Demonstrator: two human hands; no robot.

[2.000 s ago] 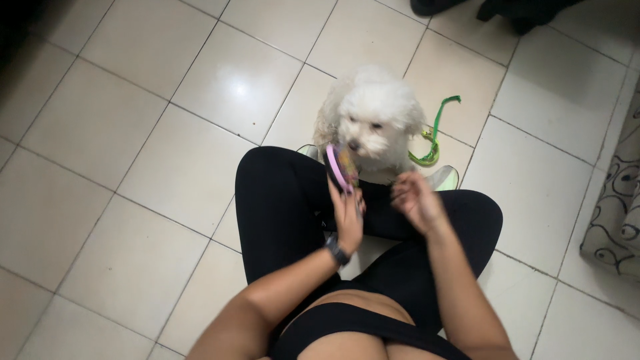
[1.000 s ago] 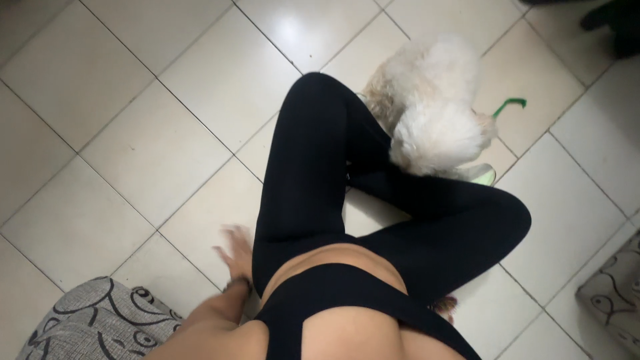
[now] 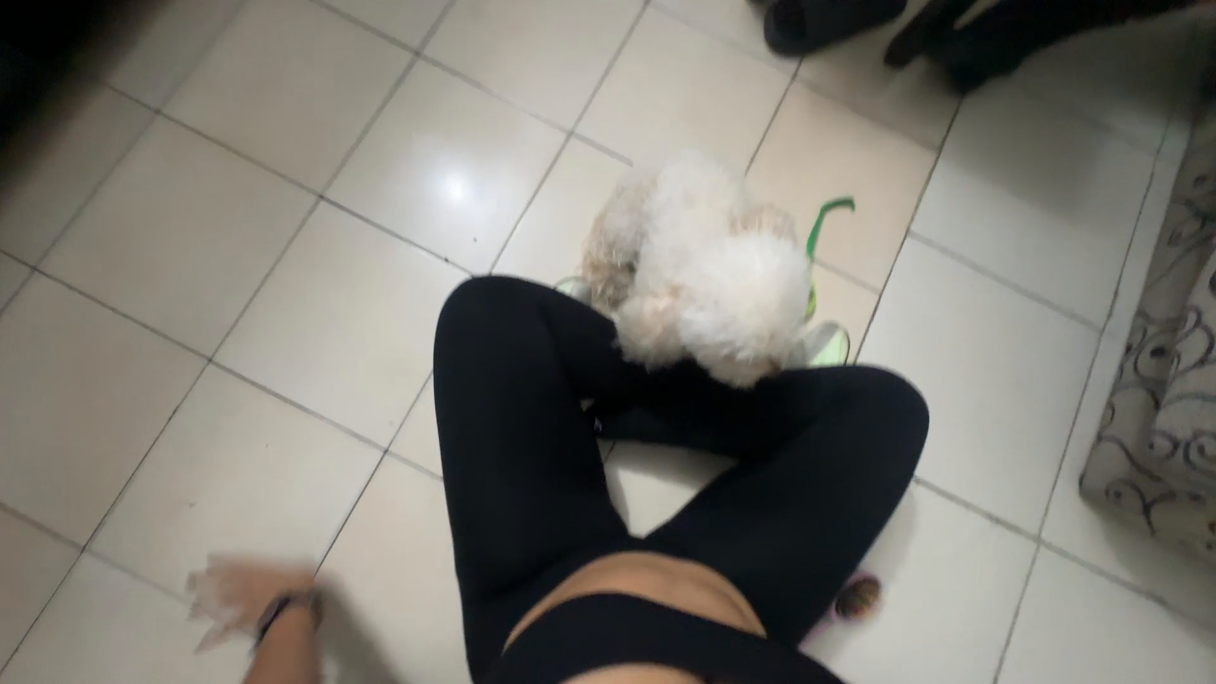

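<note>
My left hand [image 3: 249, 594], blurred, with a dark band on its wrist, is held out over the floor tiles at the lower left, fingers spread and holding nothing. My right hand is out of view. A fluffy white dog [image 3: 703, 256] has its head lowered against my crossed legs in black leggings [image 3: 513, 408]. Beside my thigh at the lower right, a pink-edged round object [image 3: 858, 597], perhaps a brush, shows partly on the floor; the rest is hidden by my leg.
A green strap [image 3: 819, 223] lies on the floor right of the dog, by a pale shoe [image 3: 828, 344]. Dark footwear [image 3: 826, 21] is at the top. A piece of furniture with swirl-patterned fabric [image 3: 1149, 418] stands along the right edge. Light tiles [image 3: 285, 380] cover the floor.
Two seconds ago one hand held the pink-edged object near the dog's face; now that object is by my right thigh. My left hand has moved out from beside my hip. The dog has turned its head down.
</note>
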